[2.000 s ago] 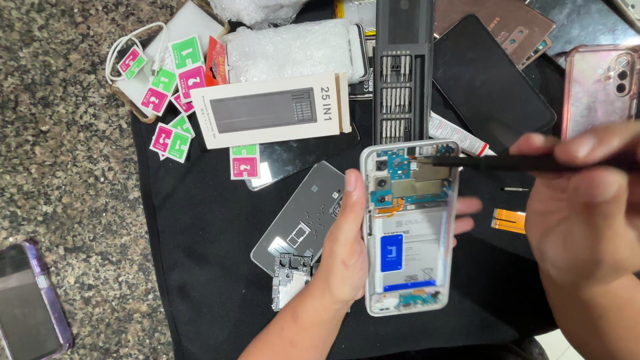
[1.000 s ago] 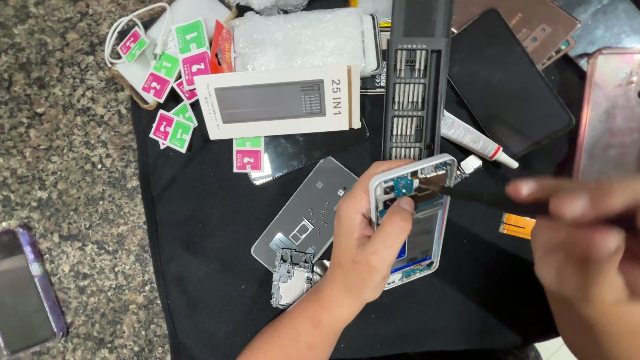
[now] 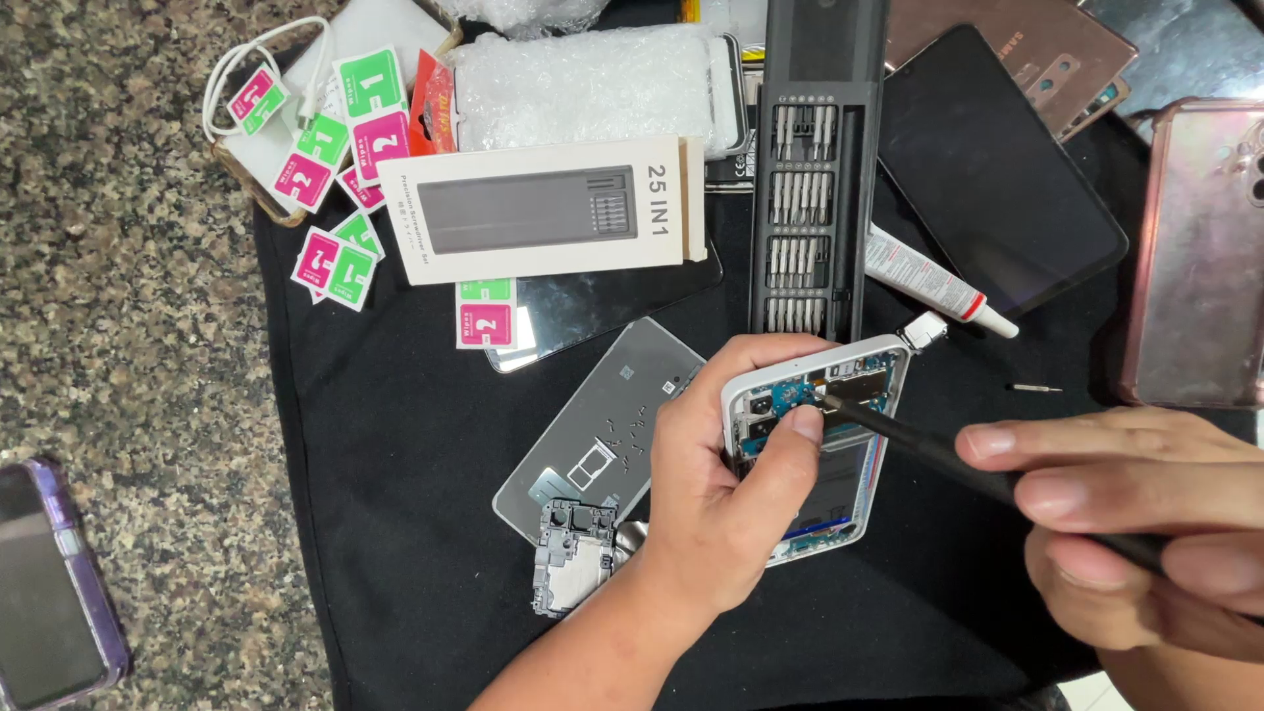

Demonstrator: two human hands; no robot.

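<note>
My left hand (image 3: pixel 741 474) grips an opened smartphone (image 3: pixel 839 494) by its near-left side, tilted, with the thumb over the exposed circuit board (image 3: pixel 790 395). In my right hand (image 3: pixel 1136 513) is a black precision screwdriver (image 3: pixel 918 439), its tip at the board just beside my left thumb. Left of the phone, a detached back cover (image 3: pixel 583 425) lies on the black cloth, with small screws and a SIM tray (image 3: pixel 592 464) on it. A grey inner phone bracket (image 3: pixel 573 558) rests at the cover's lower edge. Beyond the phone lies a screwdriver bit case (image 3: pixel 810 197).
A screwdriver set box (image 3: pixel 543 212), bubble-wrapped item (image 3: pixel 592 94) and wipe packets (image 3: pixel 336 267) lie at the back left. Rightward are a tube (image 3: pixel 938 281), a dark phone screen (image 3: pixel 997 178), a loose bit (image 3: pixel 1034 387) and a pink case (image 3: pixel 1195 257). A purple-edged phone (image 3: pixel 59 583) lies on granite.
The opened phone was more upright two seconds ago and is now tilted, with my left thumb moved over its board. An orange flex piece seen earlier at the right is now out of sight.
</note>
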